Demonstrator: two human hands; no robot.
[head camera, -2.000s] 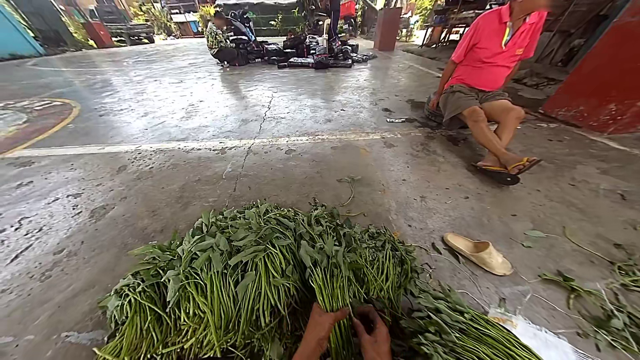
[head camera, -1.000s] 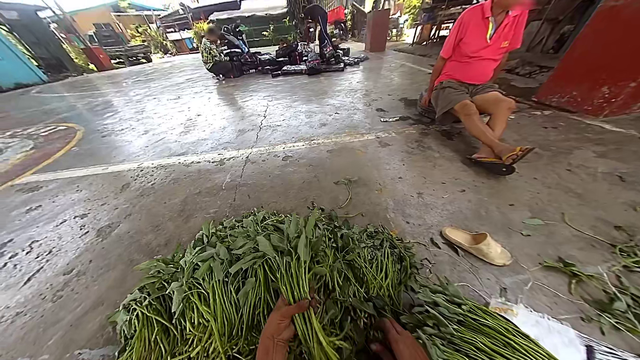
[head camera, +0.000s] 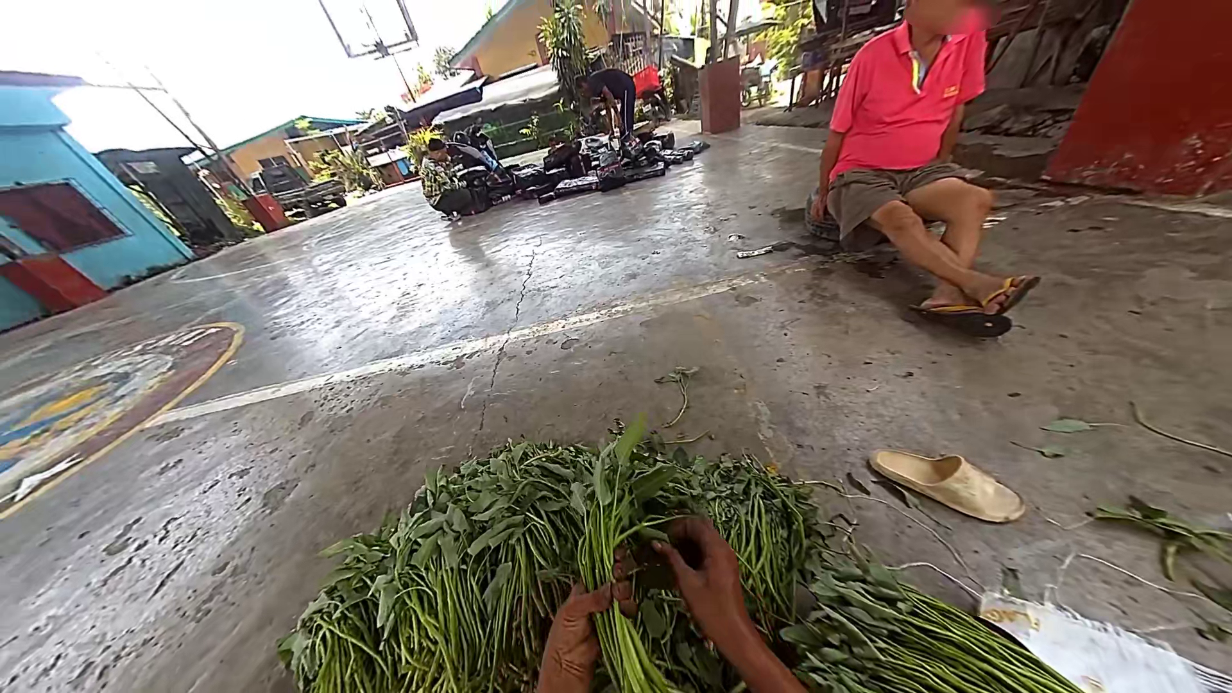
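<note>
My left hand (head camera: 579, 621) is closed around a small bundle of leafy green stems (head camera: 602, 549), held upright with the leaves at the top. Just right of that bundle, my right hand (head camera: 707, 577) pinches a leaf or stem between thumb and fingers at its side. Below and around both hands spreads a large heap of long-stemmed leafy greens (head camera: 452, 577), which look like water spinach. More of these greens (head camera: 924, 626) lie at the lower right, their stems pointing right. The lower ends of the held stems run out of view.
A tan slip-on shoe (head camera: 948, 484) lies on the concrete floor (head camera: 385, 472) beside loose stems and a white sack (head camera: 1088, 645). A seated person in a pink shirt (head camera: 905, 101) has crossed legs in flip-flops at upper right. Two more people are farther back among dark bags or gear (head camera: 597, 168).
The right hand has come up from low in the heap to the held bundle. The left hand keeps its grip on stems. The view has tilted and swung left.
</note>
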